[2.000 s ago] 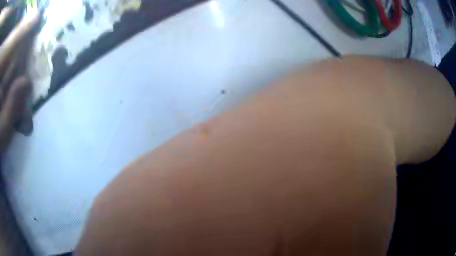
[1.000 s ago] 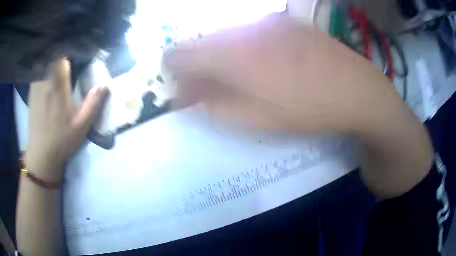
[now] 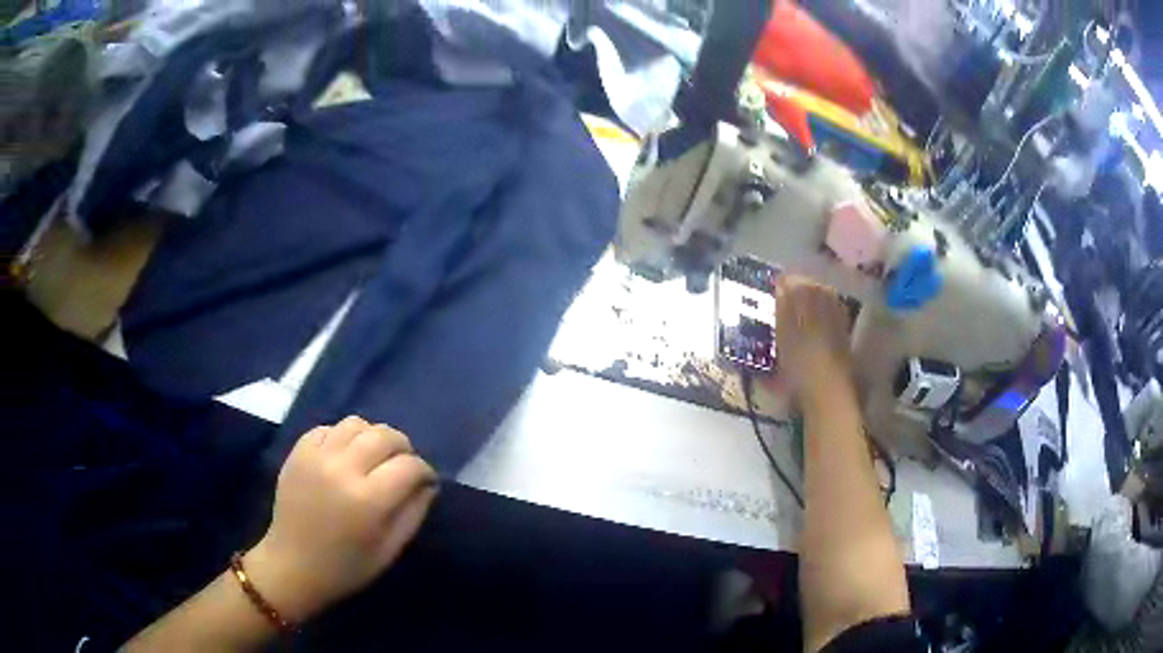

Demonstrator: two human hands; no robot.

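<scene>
Navy cloth panels [image 3: 434, 268] lie spread over the left and middle of the table, in folds. My left hand [image 3: 351, 504], with a red bracelet, is curled at their near edge; whether it grips cloth is hidden. My right hand [image 3: 812, 332] reaches beneath the sewing machine's arm [image 3: 804, 217], beside a smartphone [image 3: 746, 316] with a lit screen and a cable. Its fingertips are blurred, and I cannot tell whether they hold anything. The worn machine bed [image 3: 625, 325] is brightly lit.
Pink [image 3: 855, 235] and blue [image 3: 913, 278] lumps sit on the machine arm. A small white device [image 3: 927, 383] is right of my right hand. A white label strip [image 3: 925, 529] lies near the front edge. Crumpled grey-blue pieces [image 3: 191, 115] are at the far left. A person's sleeve [image 3: 1116, 549] shows at right.
The view has swung up and widened, showing the machine and navy cloth. My left hand is now curled at the cloth's edge. My right hand is now beside the phone.
</scene>
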